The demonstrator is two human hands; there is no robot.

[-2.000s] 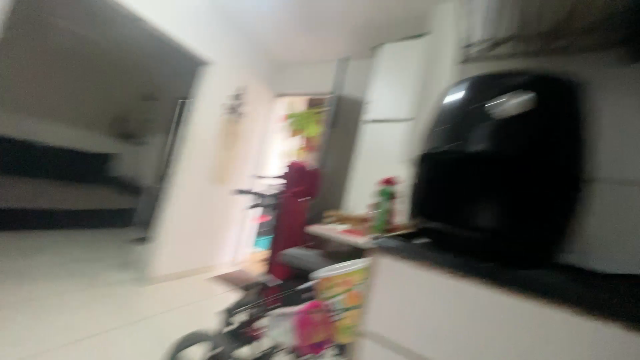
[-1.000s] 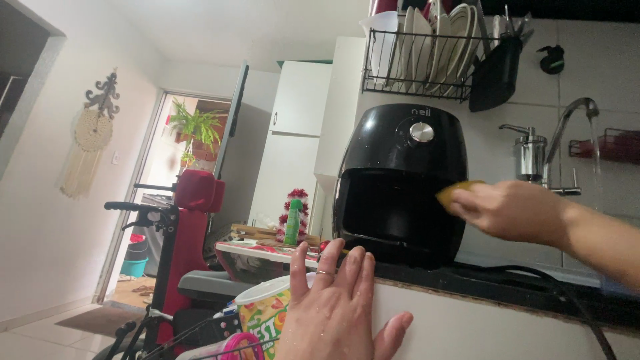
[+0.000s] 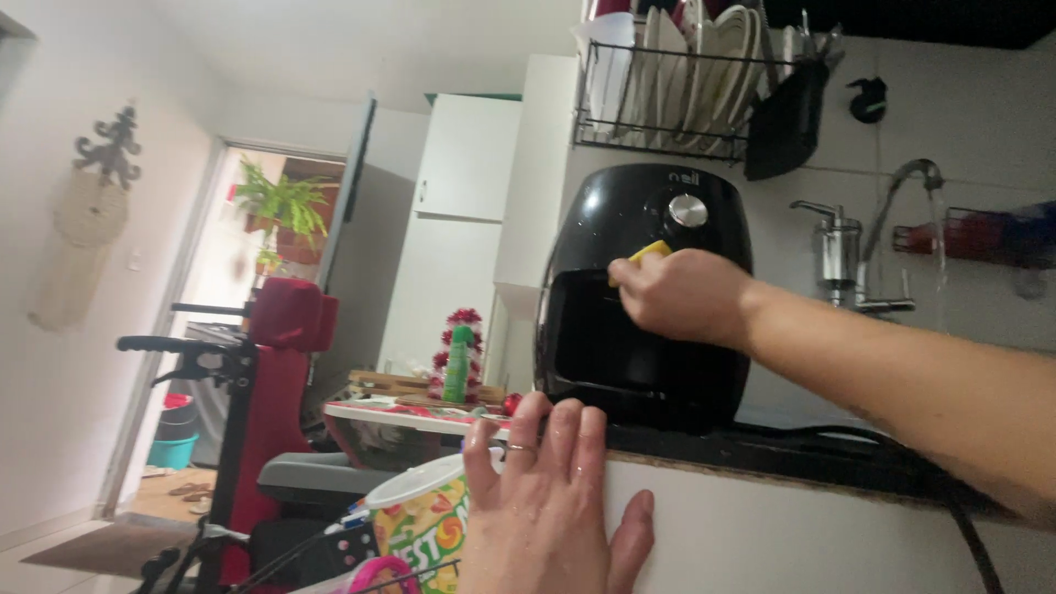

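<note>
A black air fryer [image 3: 652, 198] with a silver dial stands on the edge of a dark countertop [image 3: 792, 458]; its drawer opening is dark and shows no basket front. My right hand [image 3: 685, 297] pinches a yellow sponge [image 3: 653, 252] against the front, just below the dial at the opening's upper edge. Wet and spread, my left hand [image 3: 544, 495] has its fingertips at the lower left corner of the fryer, by the counter edge. It holds nothing, and a ring is on one finger.
Water runs from a tap [image 3: 928, 177] at the right. Above the fryer hangs a dish rack [image 3: 660, 144] with plates. A black cable [image 3: 961, 520] crosses the counter. At the left stand a red wheelchair [image 3: 268, 421], a patterned tub [image 3: 421, 520] and a table [image 3: 396, 415].
My right hand has moved with the sponge from the fryer's right side to its front below the dial. My left hand stays near the lower left corner.
</note>
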